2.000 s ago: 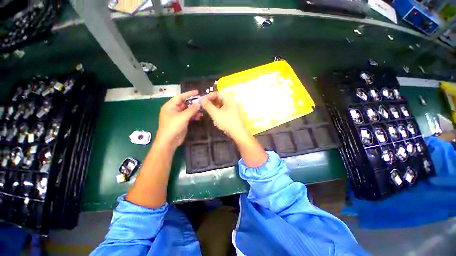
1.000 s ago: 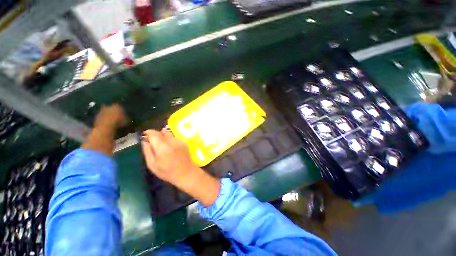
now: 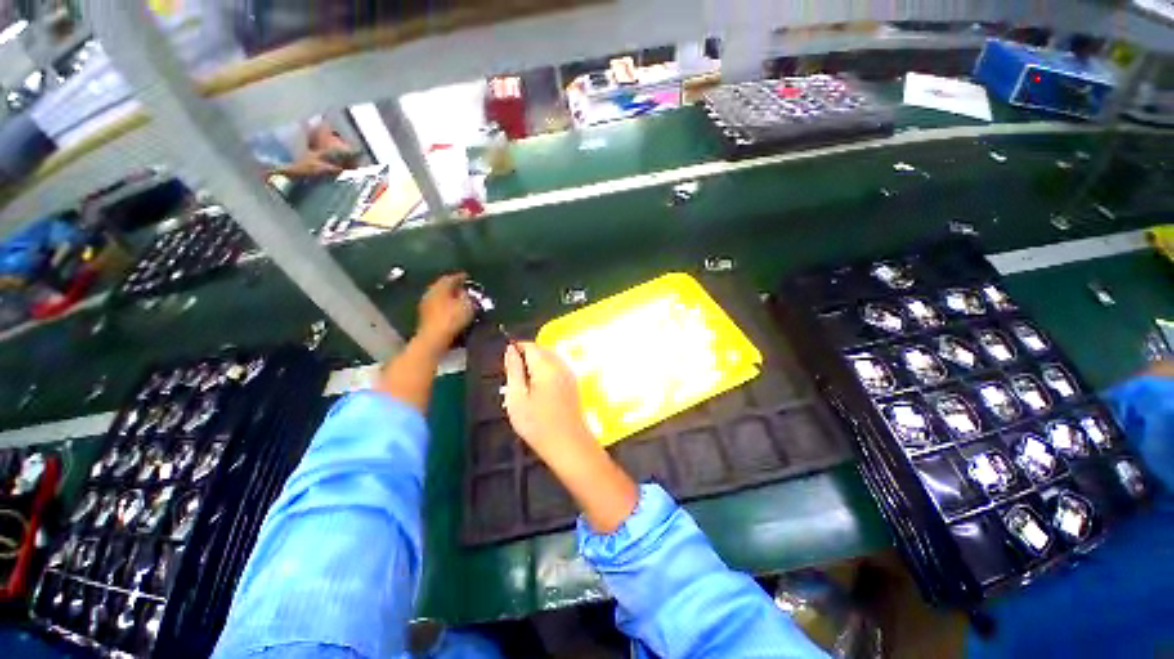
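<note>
My left hand [image 3: 447, 309] reaches onto the green belt beyond the black tray. A small silver-dark watch housing [image 3: 479, 297] is at its fingertips; I cannot tell whether it is gripped. My right hand [image 3: 541, 397] is closed around thin dark tweezers [image 3: 511, 339], whose tip points up and left over the black tray's far edge. The yellow tray [image 3: 592, 420], heaped with bright white parts [image 3: 663, 361], lies just right of my right hand. It rests on the empty black blister tray [image 3: 496, 496].
Stacked black trays of shiny units stand at left [image 3: 155, 470] and right [image 3: 972, 399]. A grey metal post [image 3: 303, 264] rises left of my left hand. Loose units [image 3: 574, 296] lie on the belt. Another person's hands [image 3: 316, 155] show across the belt. A blue sleeve shows at right.
The view has swung. My hands, together around a unit two seconds ago, are now apart: the left has moved out over the belt, while the right stays beside the yellow tray.
</note>
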